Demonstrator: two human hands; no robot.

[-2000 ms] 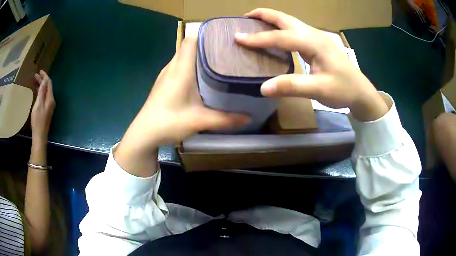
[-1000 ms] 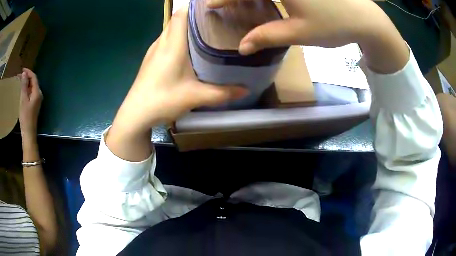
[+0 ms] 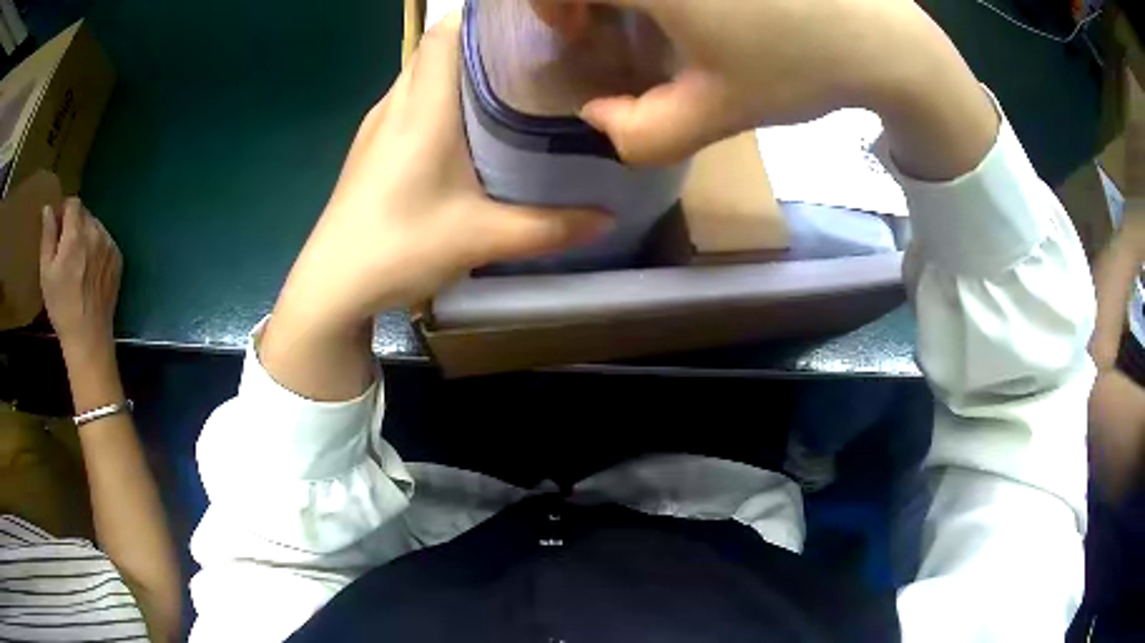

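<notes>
A speaker (image 3: 565, 170) in a whitish wrap, with a brown wood-grain face and dark rim, stands tilted above the left part of an open carton (image 3: 553, 345). The picture's top edge cuts it off. My left hand (image 3: 414, 207) grips its left and near sides, thumb across the front. My right hand (image 3: 741, 75) is over the wood-grain face, with thumb and a bent finger on or close to it; contact is unclear. A plain brown accessory box (image 3: 735, 195) lies right of the speaker. A white leaflet (image 3: 835, 157) lies further right, partly under my right wrist.
The carton sits at the pale metal edge (image 3: 239, 342) of the dark-green table (image 3: 239, 176). At left, another person's hand (image 3: 82, 270) touches a printed carton (image 3: 50, 107). At right are another person's arm (image 3: 1115, 295), part of a carton and a thin white cable.
The view has shifted, so carton and speaker appear higher than two seconds ago. My right fingers have moved and bent over the face. My left hand keeps its grip. The neighbour's left-side hand has shifted.
</notes>
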